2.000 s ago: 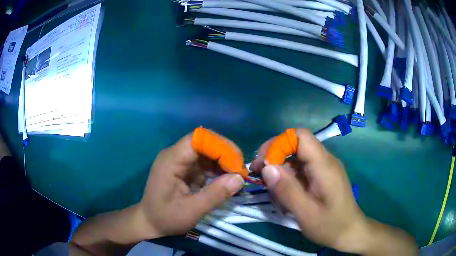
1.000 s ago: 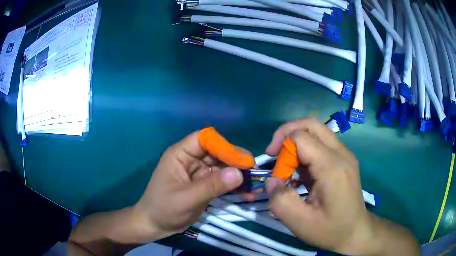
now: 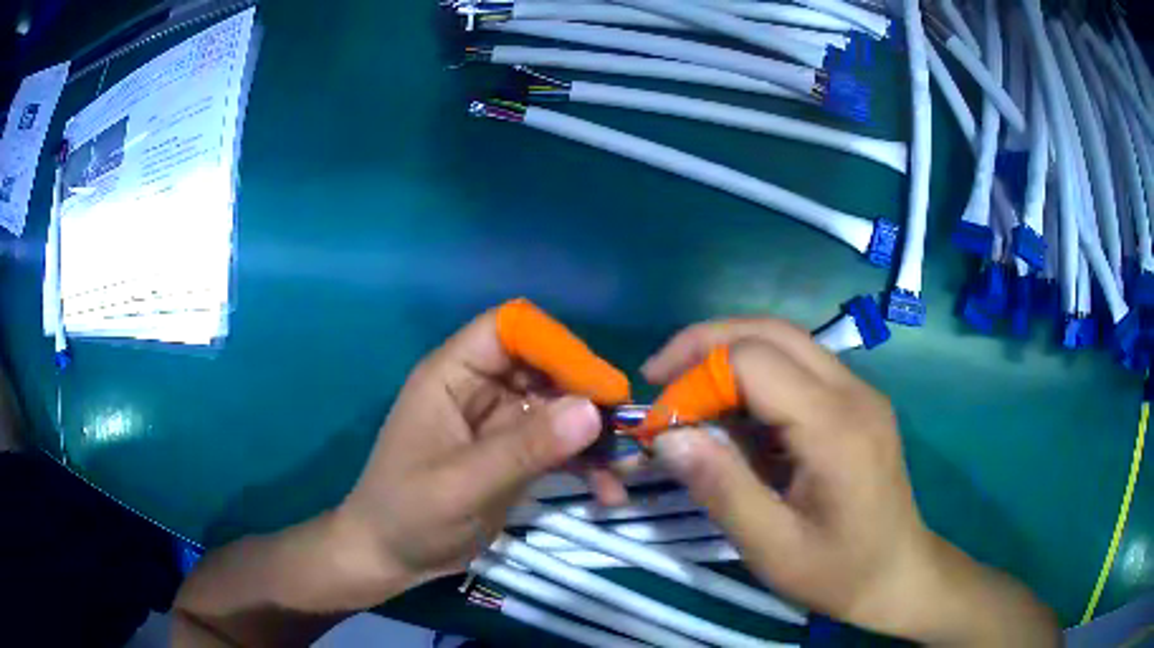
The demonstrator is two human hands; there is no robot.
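Observation:
My left hand point(image 3: 468, 443), with an orange finger cot, pinches a small dark block, likely the black connector housing point(image 3: 613, 437), between thumb and finger; the fingers hide most of it. My right hand point(image 3: 791, 468), also with an orange finger cot, pinches thin colored lead wires point(image 3: 633, 419) close beside the housing. Part of a white cable with a blue connector point(image 3: 868, 320) shows behind my right hand; whether it is the held one cannot be told. Whether the wire tips sit in the housing is hidden by the fingertips.
White cables point(image 3: 595, 563) lie under and below my hands. A row of white cables point(image 3: 696, 165) lies at the top. A large cable pile point(image 3: 1044, 165) with blue connectors is at right. Printed sheets point(image 3: 152, 228) lie at left. Yellow line tape point(image 3: 1126, 506) runs at lower right.
My right fingers turned and shifted, and are now closer to my left fingertips. A blue and white cable end seen one second ago at the right of my right hand no longer shows.

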